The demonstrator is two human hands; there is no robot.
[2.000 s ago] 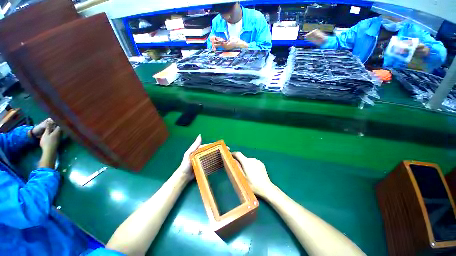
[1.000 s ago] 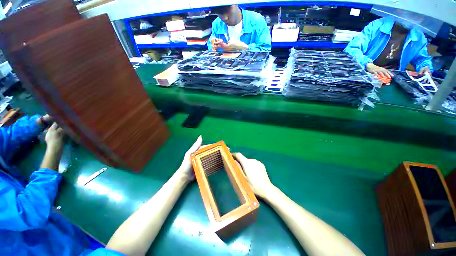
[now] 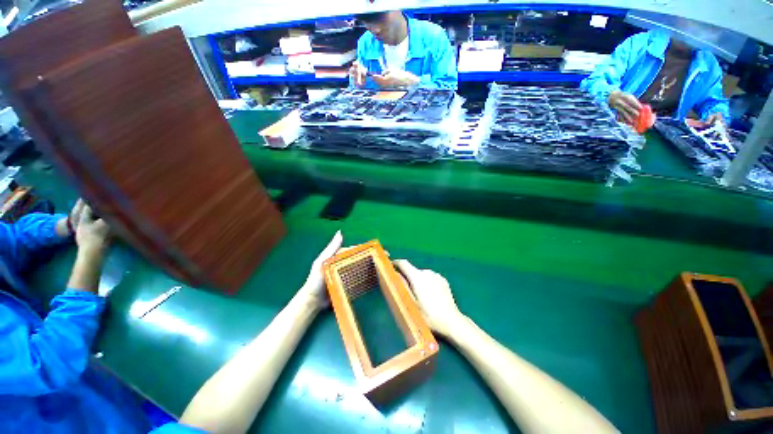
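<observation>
A stack of orange-brown frame jigs point(image 3: 397, 371) stands on the green bench in front of me, its centre open, with ribbed inner walls and the green bench showing at the bottom. My left hand point(image 3: 325, 269) rests against its far left side, thumb pointing up. My right hand point(image 3: 430, 297) is around its right side, fingers partly hidden behind the frame. Both hands are bare and hold the stack between them.
A tall reddish-brown jig stack point(image 3: 161, 153) rises at left. A filled jig stack point(image 3: 678, 364) stands at right. A black pad point(image 3: 342, 202) lies beyond my hands, a thin pale tool point(image 3: 159, 302) at left. Bagged parts trays point(image 3: 555, 131) and people in blue sit across; another person's hands point(image 3: 89, 233) are at left.
My hands and the open stack have not visibly moved. The black pad has shifted right along the bench. The person at far right has lifted an orange item.
</observation>
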